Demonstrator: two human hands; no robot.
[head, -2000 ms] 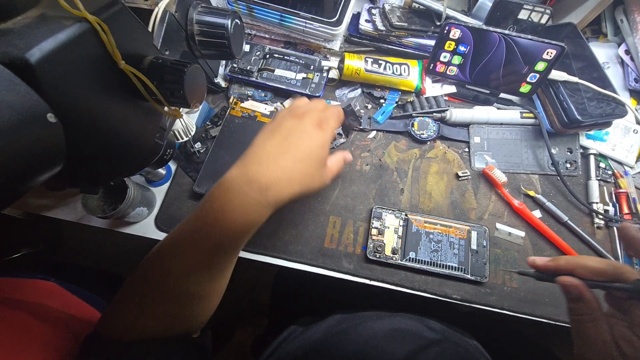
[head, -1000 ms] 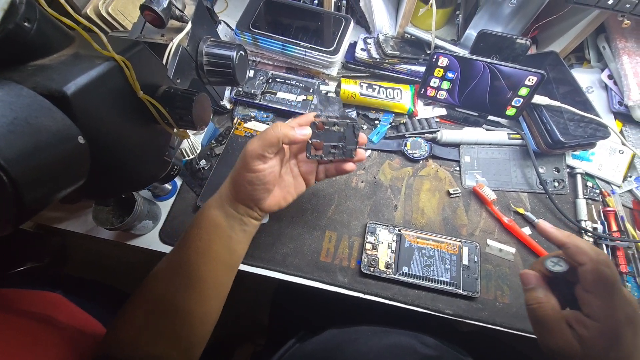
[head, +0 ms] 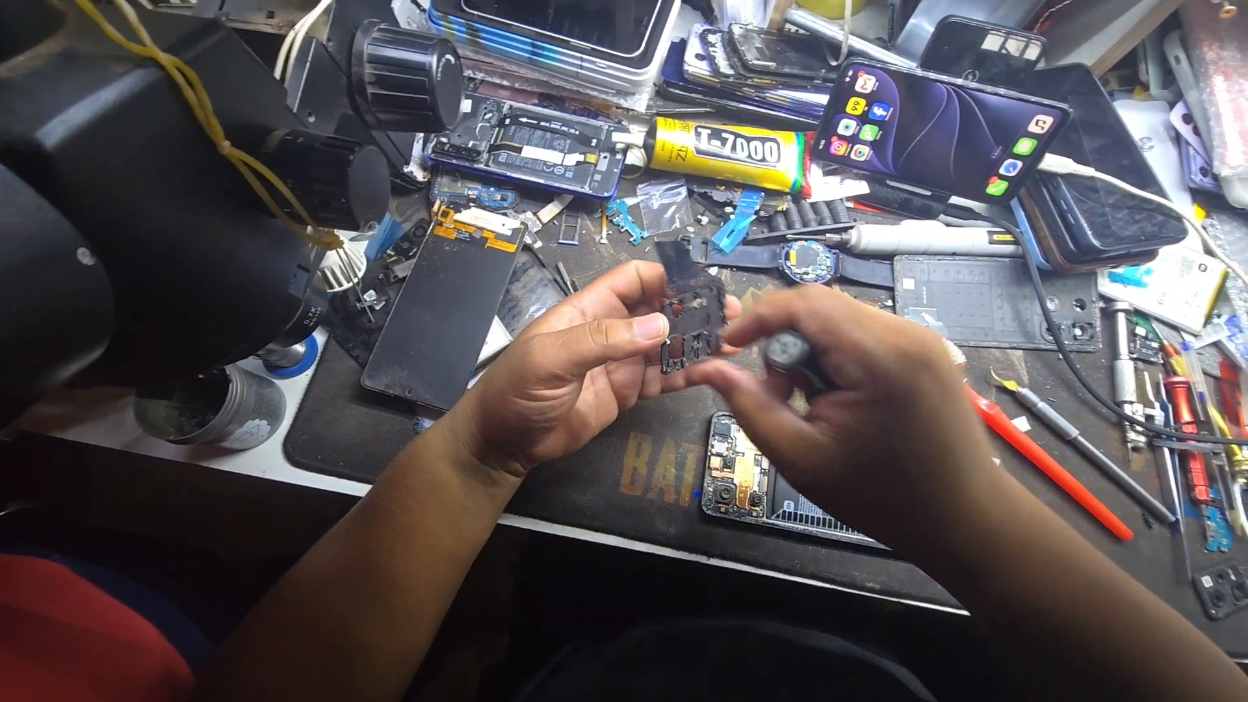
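My left hand [head: 585, 361] holds a black plastic phone inner cover [head: 694, 322] between thumb and fingers above the mat. My right hand [head: 848, 380] has its thumb and index finger at the cover's right edge, and a dark screwdriver [head: 788, 349] with a round grey end is held in the same hand. Below it on the mat lies an opened smartphone [head: 746, 478], its camera end and part of the battery showing, the rest hidden by my right hand and forearm.
A microscope [head: 175, 185] fills the left. Around the hands lie a display panel [head: 444, 312], an opened phone [head: 536, 146], a glue tube [head: 726, 154], a lit smartphone [head: 941, 127], a watch [head: 809, 261], a phone back cover [head: 994, 302], a red brush [head: 1053, 468] and a craft knife [head: 1092, 453].
My left hand reached among the parts at the back, then came up with the black cover and moved nearer. My right hand has moved left from the mat's right side to the cover.
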